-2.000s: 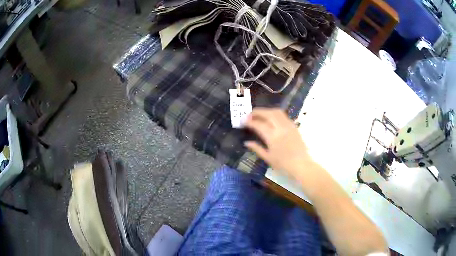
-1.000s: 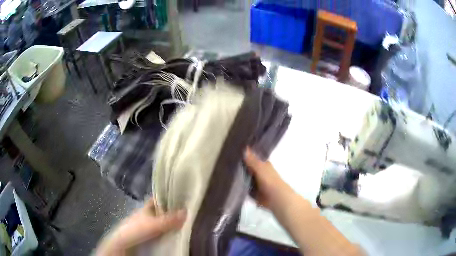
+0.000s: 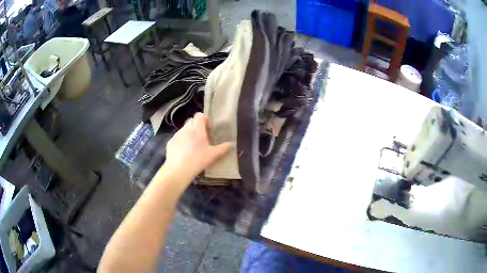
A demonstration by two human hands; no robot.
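Note:
A thick bundle of beige-and-brown cut pieces (image 3: 227,101) lies lengthwise across the dark bundles on the plaid cloth (image 3: 213,205), left of the white table. My left hand (image 3: 195,146) rests on the bundle's beige side near its lower end, thumb spread over the beige fabric; its fingertips are partly hidden at the left edge. The dark brown band (image 3: 247,133) runs down the right of the beige. Under and beside it, a fanned stack of dark brown and beige pieces (image 3: 179,80) shows. My right hand is not in view.
An off-white sewing machine (image 3: 448,154) stands on the right of the white table (image 3: 315,202). A blue bin (image 3: 328,21) and an orange-brown stool (image 3: 385,37) are behind. A cream tub (image 3: 67,64) and a white tub (image 3: 40,229) with cloth are at left.
Both hands held the beige-and-brown bundle in front of me; now it lies on the dark stack further away, with only my left hand on it. My right hand has left the picture.

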